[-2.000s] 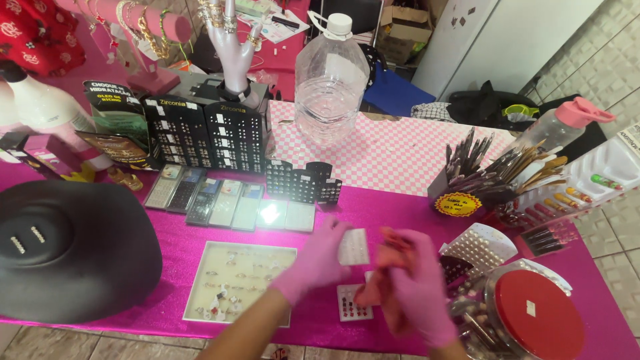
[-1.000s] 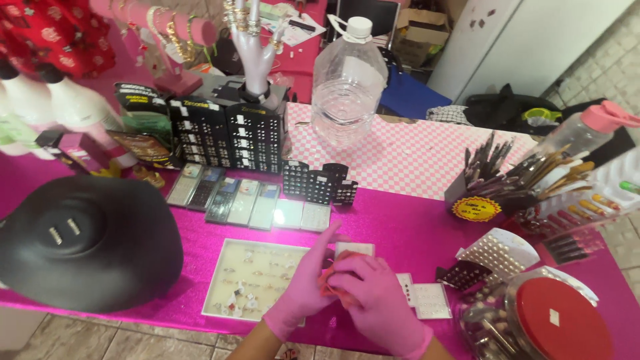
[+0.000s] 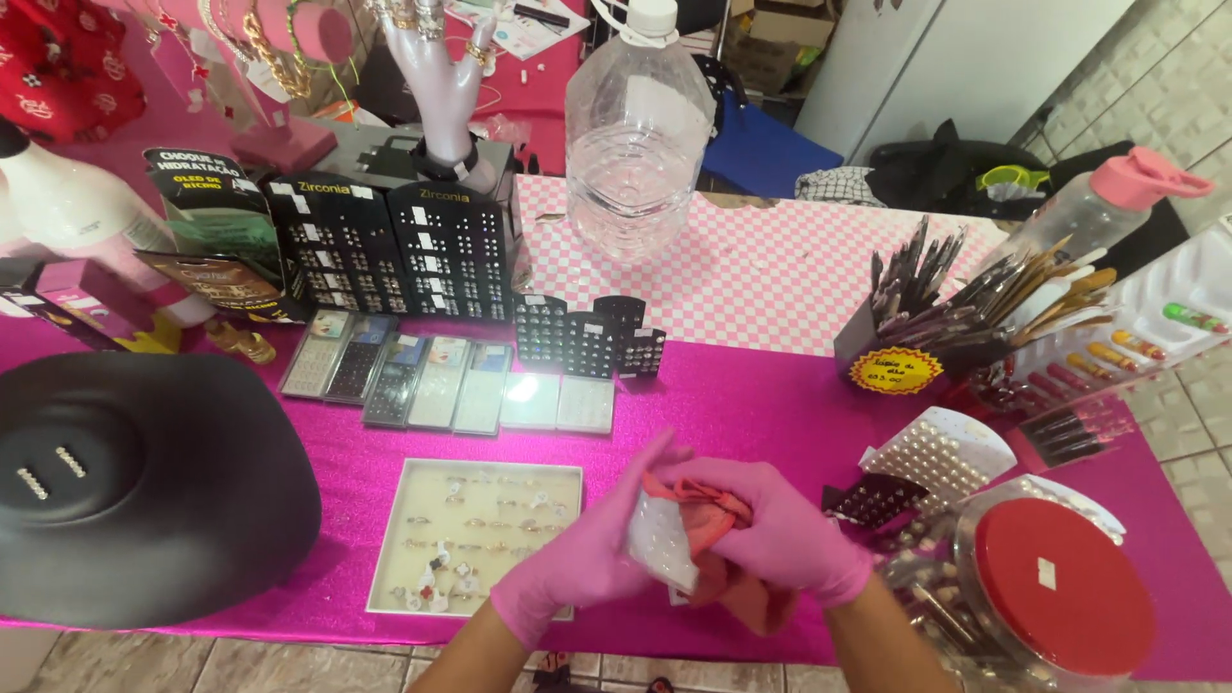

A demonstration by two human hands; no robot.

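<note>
My left hand point(image 3: 587, 553), in a pink glove, holds a small clear-and-white pack point(image 3: 662, 539) with faint rows on it. A red cloth point(image 3: 717, 529) is gripped in my gloved right hand point(image 3: 784, 529) and lies against the pack's right side. Both hands are close together over the front of the magenta table cover. Just left of them sits a white tray of rings point(image 3: 385, 539). Behind the hands is a row of flat earring packs point(image 3: 443, 385). A small piece of another white card shows below my hands, mostly hidden.
A black display bust point(image 3: 192, 520) stands at left. A large plastic bottle point(image 3: 635, 144), black earring cards point(image 3: 452, 255) and a ring-bearing hand stand point(image 3: 443, 87) are at the back. At right are a pencil holder point(image 3: 857, 337), a pearl card point(image 3: 934, 452) and a red-lidded jar point(image 3: 1064, 587).
Two seconds ago my hands were farther apart, the pack in the left and the cloth in the right; now they are together, with the cloth against the pack.
</note>
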